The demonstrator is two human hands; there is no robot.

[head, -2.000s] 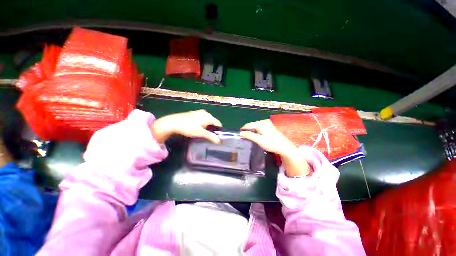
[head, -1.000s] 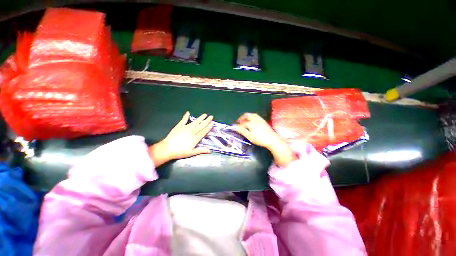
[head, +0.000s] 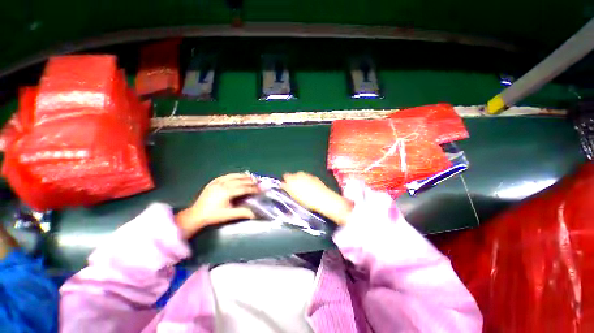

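Note:
A bagged product (head: 286,209) in a shiny, crinkled clear bag lies on the dark green worktop in front of me. My left hand (head: 223,203) is on its left side, fingers bent over the bag's edge. My right hand (head: 314,195) is at its upper right, fingers curled on the bag. Both hands hold the bag between them. A tied bundle of red bubble bags (head: 368,153) lies just right of my right hand, with a thin white string across it and a dark shiny item under its right edge.
A larger pile of red bubble bags (head: 84,140) stands at left. The green belt beyond the pale strip (head: 260,119) carries bagged items (head: 278,79) and a red packed bag (head: 158,68). A grey bar (head: 544,65) slants in at right. A blue sleeve (head: 26,289) and red sack (head: 540,260) fill the lower corners.
Two seconds ago the bag lay flat, showing a pale part; now it is turned, crinkled and glossy. My left fingers, spread a second ago, are now bent around it. Belt items appear further left.

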